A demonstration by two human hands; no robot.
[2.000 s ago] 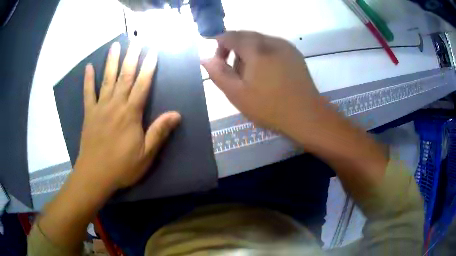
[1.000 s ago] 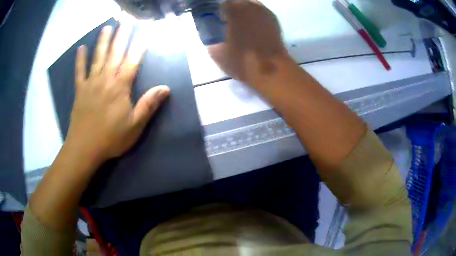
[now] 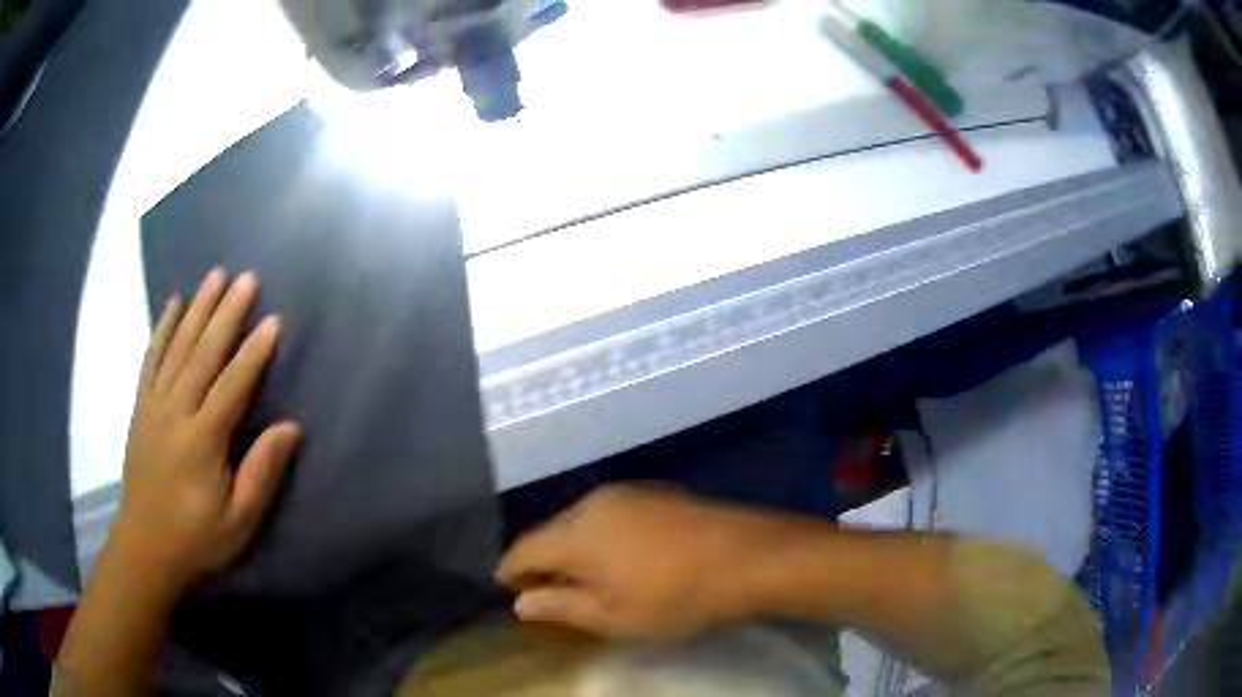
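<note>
A dark grey fabric panel (image 3: 368,341) lies on the white machine table, its far end under the bright lamp by the sewing machine head (image 3: 409,41) and its near end over the table edge. My left hand (image 3: 204,422) rests flat on the panel's left part, fingers a little apart. My right hand (image 3: 613,565) is at the panel's near right corner, over my lap, fingers bent; it is blurred, and whether it grips the panel edge cannot be told. The needle area is lost in glare.
A red tool (image 3: 933,123) and a green pen or handle (image 3: 913,66) lie at the back right. A ruler strip (image 3: 817,302) runs along the table's front edge. A blue plastic crate (image 3: 1124,477) and white cloth (image 3: 1008,449) are at right. More dark fabric (image 3: 55,272) lies at far left.
My right hand has come down from beside the machine head to the panel's near corner. My left hand has moved back toward me along the panel. The camera view has shifted.
</note>
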